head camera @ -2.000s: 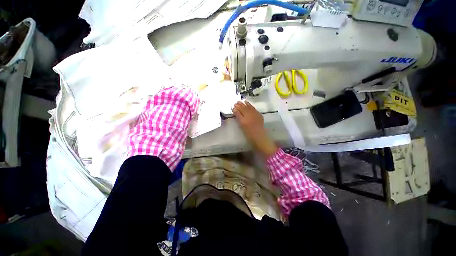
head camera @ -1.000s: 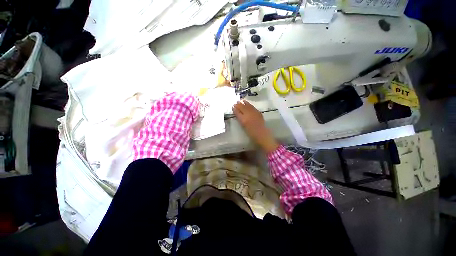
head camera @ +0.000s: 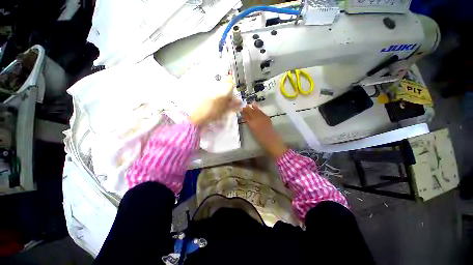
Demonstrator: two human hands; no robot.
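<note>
A white garment piece (head camera: 220,135) lies on the table in front of the needle of the cream-white JUKI sewing machine (head camera: 332,52). My left hand (head camera: 212,107) is blurred and sits on the cloth just left of the presser foot (head camera: 250,97); its fingertips are at the cloth's edge, and its grip cannot be made out. My right hand (head camera: 258,123) rests just below the presser foot with its fingertips at the cloth's edge; the overexposed cloth hides whether they pinch it. A white tape (head camera: 358,144) runs from near the machine bed over the table's right edge.
Yellow-handled scissors (head camera: 296,84) lie under the machine arm, with a black smartphone (head camera: 346,106) to their right. More white garments (head camera: 116,83) cover the table's left side and hang down. A blue hose (head camera: 244,14) curves behind the machine head. A stool (head camera: 433,165) stands at the right.
My left hand has come into clear view beside the needle, and its sleeve has moved down and left. The front cloth has shifted slightly toward me. My right hand stays by the presser foot.
</note>
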